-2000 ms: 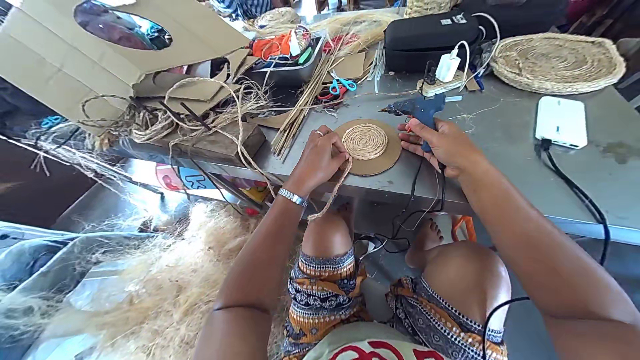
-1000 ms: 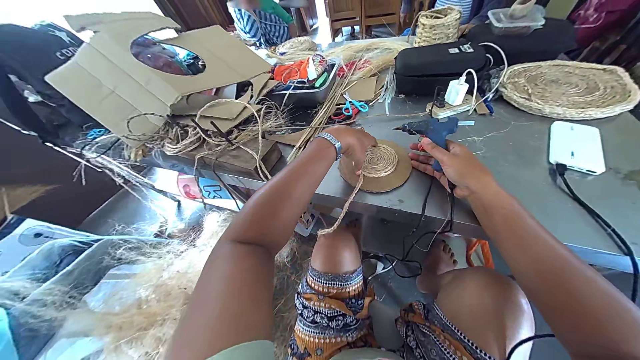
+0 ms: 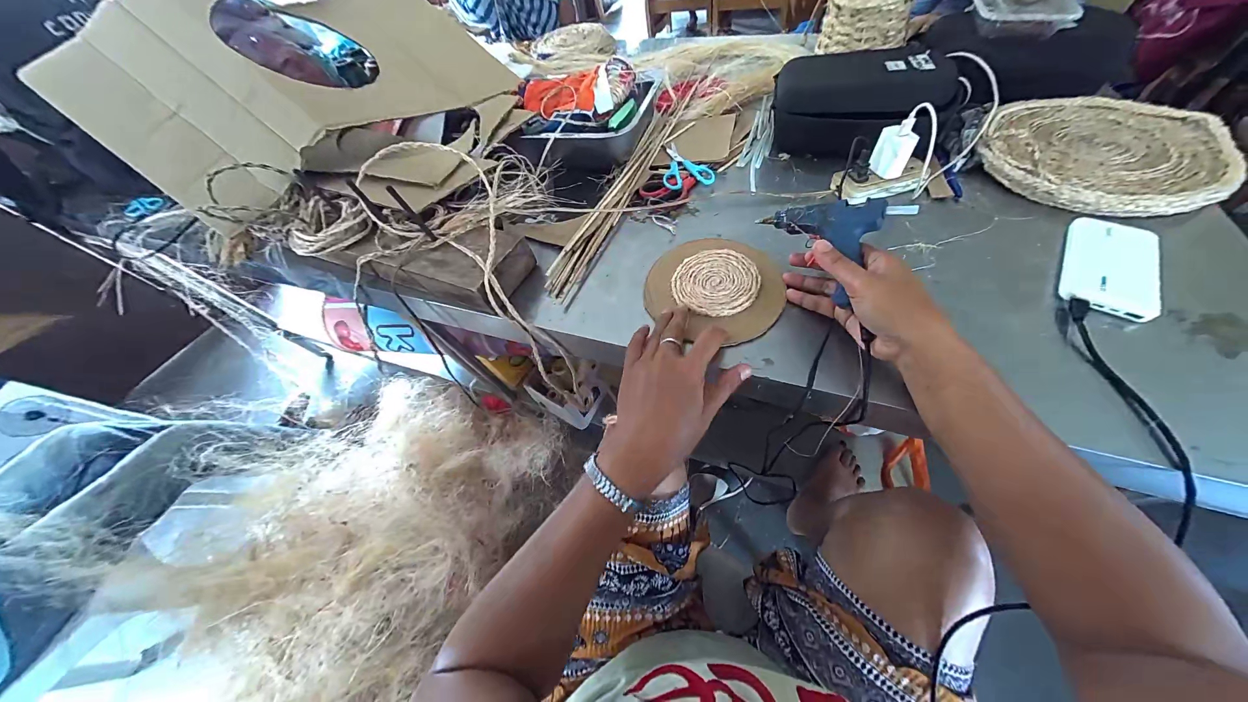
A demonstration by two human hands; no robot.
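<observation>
A round cardboard disc (image 3: 666, 271) lies near the table's front edge, with a spiral of braided natural-fiber cord (image 3: 717, 283) on it. My left hand (image 3: 675, 395) rests its spread fingertips on the disc's near edge and the coil's lower left side; nothing is seen gripped in it. Whether the cord's tail runs under this hand cannot be told. In my right hand (image 3: 868, 292) is a blue hot glue gun (image 3: 846, 232), just right of the disc, its nozzle pointing left above the table. The hand hides part of its handle, and a black cable hangs below.
Left of the disc are thin sticks (image 3: 606, 210), a wooden block (image 3: 429, 263) and loose braided cord (image 3: 322, 219). Scissors (image 3: 682, 174) lie behind it. A white power bank (image 3: 1110, 268) and a woven round mat (image 3: 1111, 156) are at right. Loose fiber (image 3: 390, 546) heaps below left.
My left hand has moved off the top of the coil to the disc's near edge, its fingers now spread. The cord tail that hung below it is no longer plainly seen. The glue gun stays in my right hand.
</observation>
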